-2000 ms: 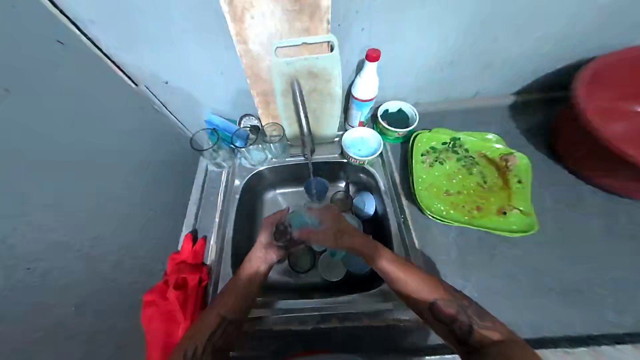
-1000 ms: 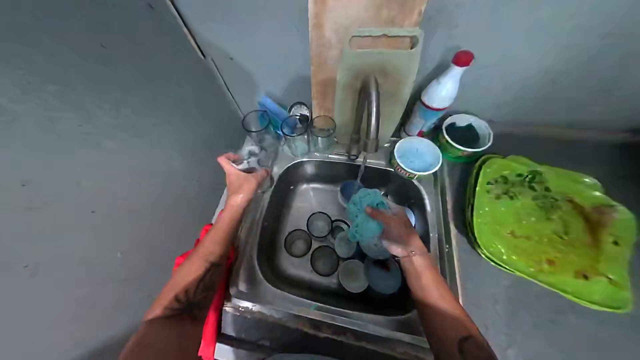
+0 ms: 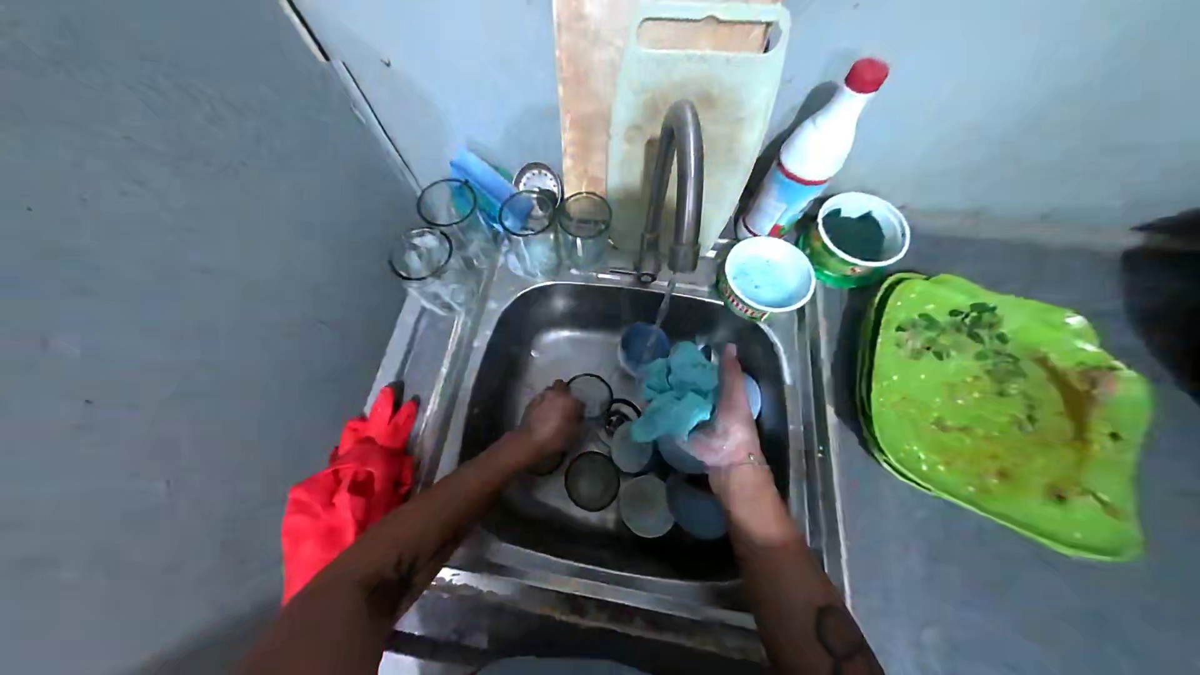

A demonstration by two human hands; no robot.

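My left hand point(image 3: 553, 420) is low in the steel sink point(image 3: 478, 366), its fingers at the rim of a drinking glass point(image 3: 591, 396); whether they grip it is hard to tell. In my right hand point(image 3: 729, 422) is a teal scrubbing cloth or mesh point(image 3: 679, 389), with suds on the skin. Several glasses and cups stand below and between the hands, among them a dark glass point(image 3: 592, 481) and a pale cup point(image 3: 646, 505). A blue cup point(image 3: 644, 347) sits under the thin stream from the curved faucet point(image 3: 687, 178).
Several clear glasses point(image 3: 530, 246) stand at the sink's back left corner. Behind the faucet lean cutting boards point(image 3: 698, 103). A white bottle point(image 3: 816, 145), a tub of blue paste point(image 3: 769, 275) and a green tub point(image 3: 858, 239) are at the back right. Stacked green plates point(image 3: 1003, 412) lie right; red gloves point(image 3: 352, 487) hang left.
My left hand has moved from the glasses at the back left down into the sink. One more glass stands in that corner than two seconds ago. My right hand still holds the teal cloth.
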